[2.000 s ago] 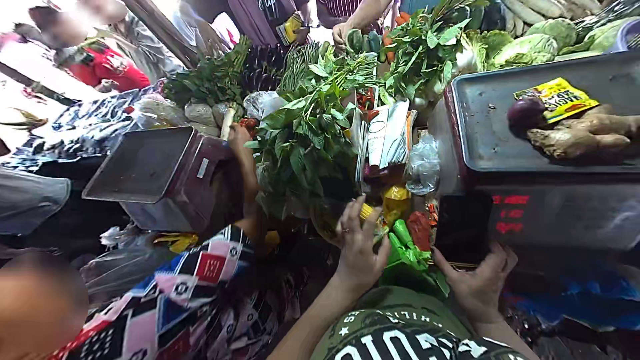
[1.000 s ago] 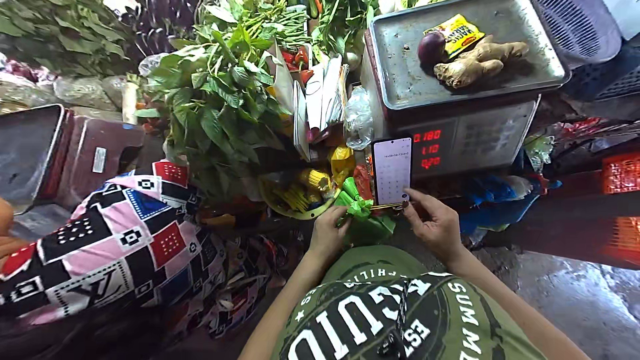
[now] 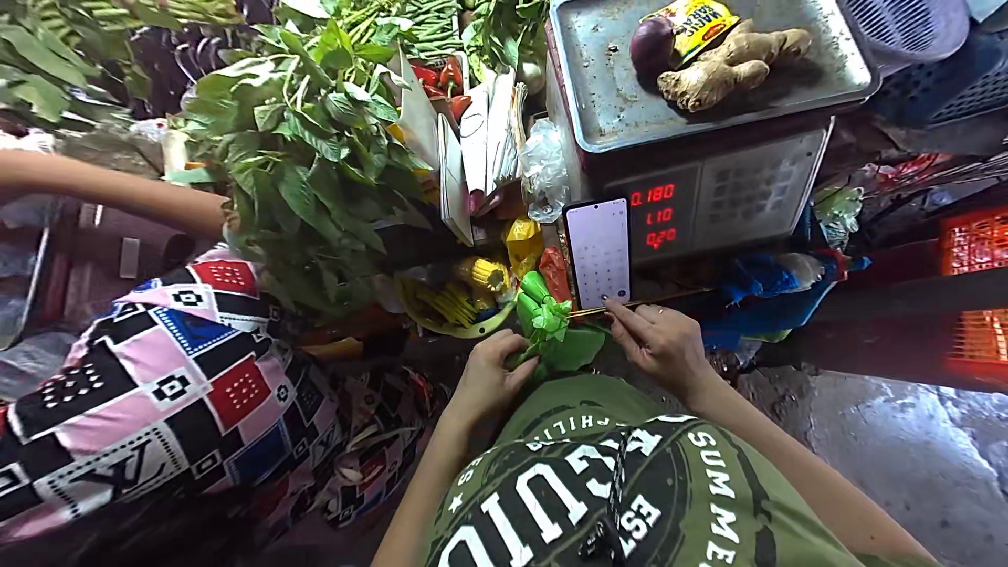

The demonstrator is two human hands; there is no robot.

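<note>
My left hand (image 3: 498,370) holds the lower edge of a green plastic bag (image 3: 551,319) between thumb and fingers. My right hand (image 3: 657,339) pinches thin strands, seemingly rubber bands (image 3: 587,312), stretched from the bag's gathered part. Just above its fingertips stands a smartphone (image 3: 598,252) with a keypad on its lit screen, leaning at the front of a digital scale (image 3: 693,213) with red digits. On the scale's metal tray (image 3: 598,118) lie a ginger root (image 3: 732,67), a purple onion (image 3: 654,47) and a yellow seasoning packet (image 3: 697,27).
Leafy greens (image 3: 295,134), red peppers (image 3: 450,77) and upright notebooks (image 3: 472,146) are beyond my hands. A basket (image 3: 472,327) holds yellow items, beside a clear plastic bag (image 3: 543,169). At the left, another person's arm (image 3: 110,185) reaches toward the greens. A purple plastic basket (image 3: 906,27) is at top right.
The phone's screen, dark two seconds ago, is now lit. My right hand has left the phone's lower edge and holds the strands. The other person's arm now reaches in at the left.
</note>
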